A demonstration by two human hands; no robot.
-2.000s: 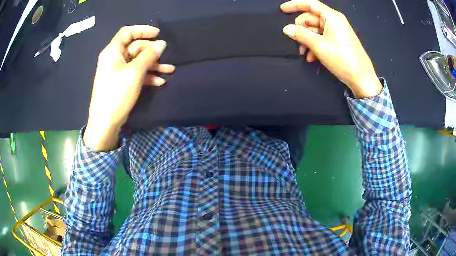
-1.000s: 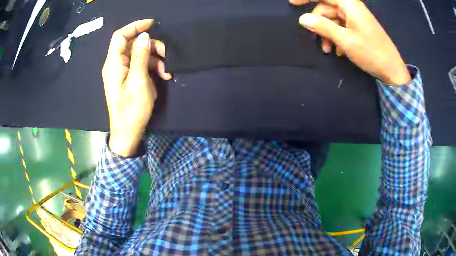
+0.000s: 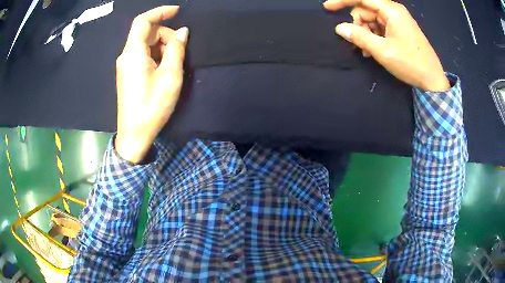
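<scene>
A black fabric piece (image 3: pixel 266 41) lies across the dark cloth-covered table, its long lower edge slightly curved. It barely shows against the cloth. My left hand (image 3: pixel 148 83) is at its left end, thumb and forefinger apart and other fingers curled behind the thumb. My right hand (image 3: pixel 396 44) is at its right end, thumb pointing left, forefinger extended, other fingers curled. Black on black hides whether either hand pinches the fabric.
At upper left are a white cloth strip (image 3: pixel 93 13) with a slim dark pointed tool (image 3: pixel 54 36), and a long white wedge (image 3: pixel 22 27). A thin pale strip (image 3: pixel 469 21) lies upper right. A metal-rimmed object (image 3: pixel 499 97) is cut by the right edge. A yellow-framed cart (image 3: pixel 41 207) stands lower left.
The view has shifted. My left fingers have moved up along the fabric's left end, and the lower fingertips are now hidden. My right hand has moved slightly outward. The fabric stays between them.
</scene>
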